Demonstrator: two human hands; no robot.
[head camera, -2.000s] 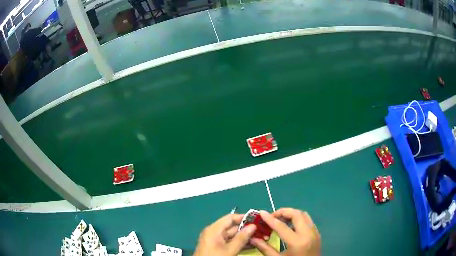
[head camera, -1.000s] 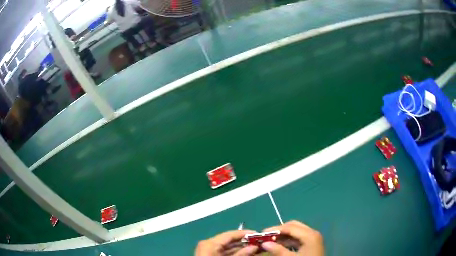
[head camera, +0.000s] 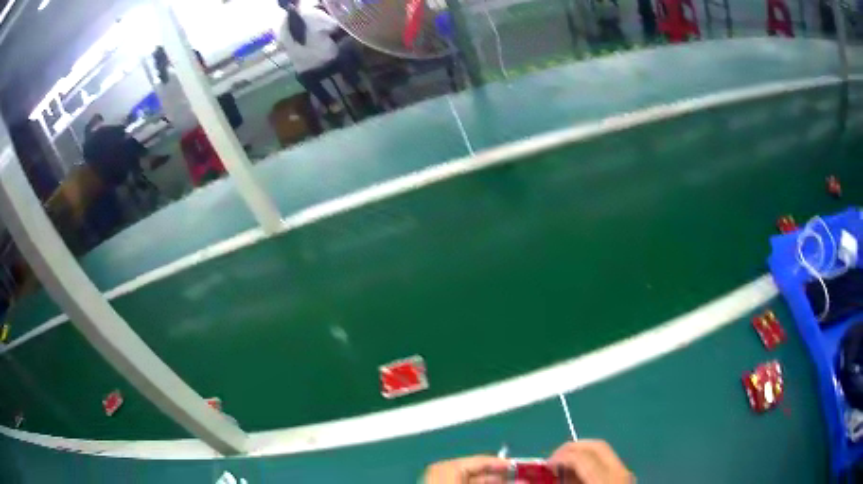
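Observation:
A red circuit board with a white edge is held between my two hands at the bottom edge of the picture. My left hand grips its left side and my right hand grips its right side. Both hands are cut off by the picture's lower edge, and the lower part of the board is out of view. A small pale tip shows just above my left fingers; I cannot tell what it is.
The green belt carries a board in a white shell and more units at left. Loose red boards lie at right beside the blue tray. Grey posts stand at left. People sit beyond the belt.
The view has tilted upward, so my hands sit lower and the white panel heap has mostly left the picture. The units on the belt have moved left. The board stays in both hands.

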